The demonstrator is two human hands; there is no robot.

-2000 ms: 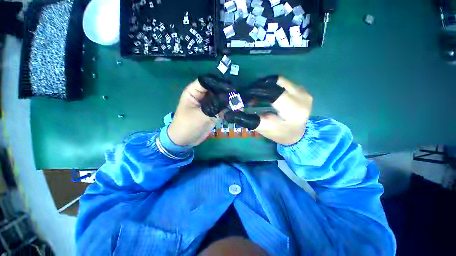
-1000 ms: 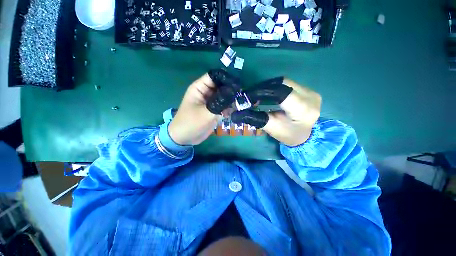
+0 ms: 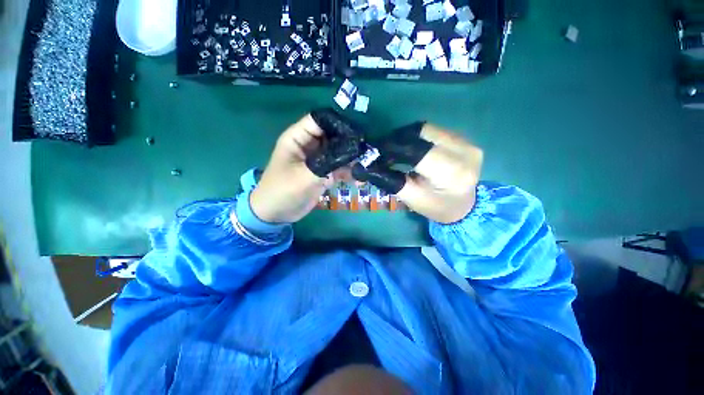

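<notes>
A small silver-white metal piece (image 3: 369, 157) is held between my two hands, above the jig. My left hand (image 3: 297, 166), with black finger cots and a light blue wrist strap, grips it from the left. My right hand (image 3: 436, 166), also in black finger cots, has its fingertips at the piece's right side. Whether a dark part sits on the piece is too small to tell. The jig (image 3: 363, 205) lies below the hands, an orange strip with several small silver-and-dark parts standing in a row; its upper part is partly hidden by the hands.
A bin of fine silver screws (image 3: 60, 77) is at far left, beside a white round dish (image 3: 148, 27). A middle bin (image 3: 258, 75) holds small parts; a right bin (image 3: 417, 73) holds silver plates. Loose plates (image 3: 346, 93) and a few screws (image 3: 176, 172) lie on the green mat (image 3: 540, 154).
The held piece has turned between my fingertips and now shows a narrower face. My right fingers have shifted slightly around it. The view has moved slightly.
</notes>
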